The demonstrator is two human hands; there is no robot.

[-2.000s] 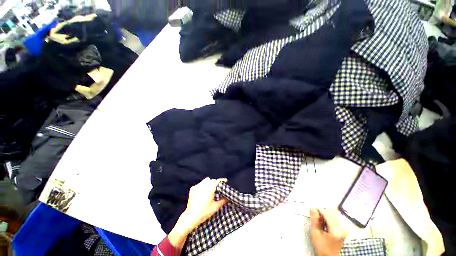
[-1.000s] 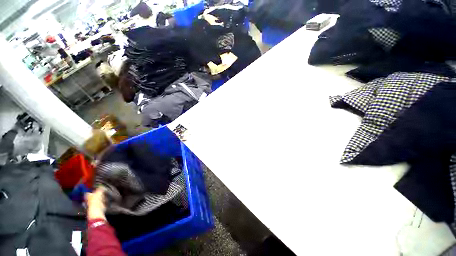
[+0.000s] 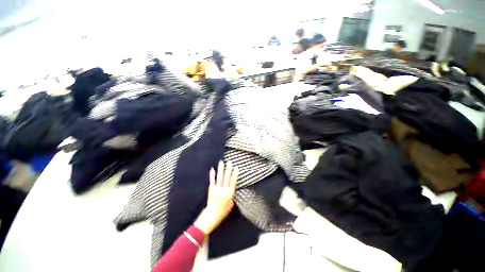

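A navy garment [image 3: 194,164] with small black-and-white check cloth [image 3: 260,114] lies spread and heaped on the white table. My left hand [image 3: 220,195], with a maroon sleeve at the wrist, reaches in from the bottom. It lies on the navy and check cloth with its fingers extended and apart, and no grip on the cloth is visible. My right hand is out of the picture.
The white table [image 3: 64,223] has a curved-looking edge at left. Black garments [image 3: 367,196] are heaped at right, beside a cream cloth strip [image 3: 345,241] and a brown garment [image 3: 433,162]. Another navy and check heap [image 3: 143,114] lies at left. People are in the blurred background.
The view has swung from the blue bin back over the table and now looks further up. My left hand has left the cloth in the bin and is on the table garment.
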